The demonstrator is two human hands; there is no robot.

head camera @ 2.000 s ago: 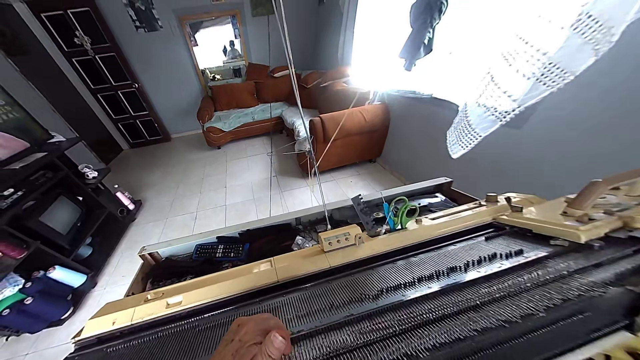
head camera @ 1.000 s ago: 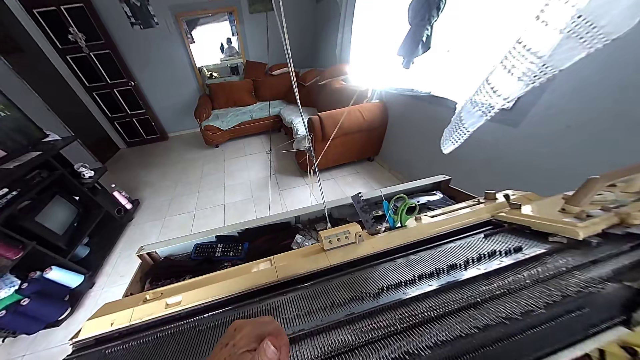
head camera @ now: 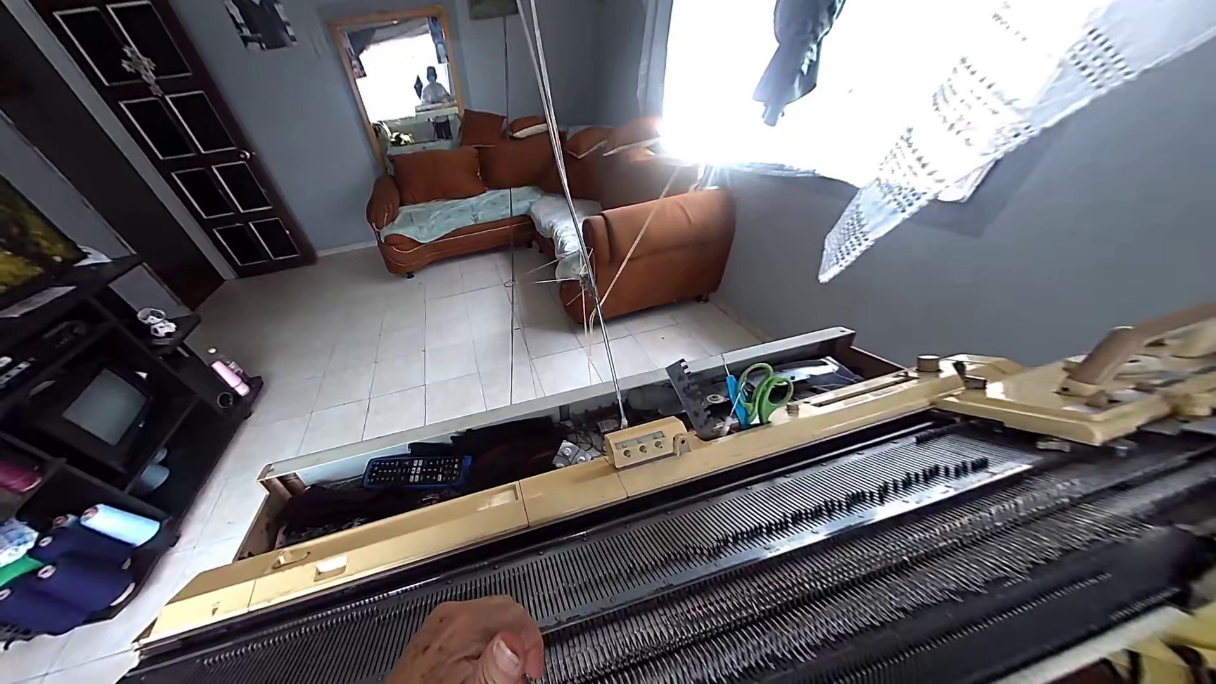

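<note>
My left hand (head camera: pixel 470 641) is at the bottom of the head view, over the needle bed (head camera: pixel 608 570) of a knitting machine. Its fingers are curled and the thumb points to the right, close to the needles; whether anything is between the fingertips is hidden. Farther right, several needles with dark butts stand forward of the others in a slanting row. The beige carriage (head camera: pixel 1073 399) with its handle rests at the right end of the bed. A beige row counter (head camera: pixel 646 444) sits on the back rail. My right hand is out of view.
Behind the rail, a long tray (head camera: pixel 456 418) holds a blue-cased remote (head camera: pixel 416 471), green-handled scissors (head camera: pixel 765 391) and dark cloth. Yarn strands (head camera: pixel 570 190) run down to the machine. Yarn cones (head camera: pixel 76 579) stand by a black shelf unit (head camera: pixel 180 456) at left. An orange sofa (head camera: pixel 665 247) is beyond.
</note>
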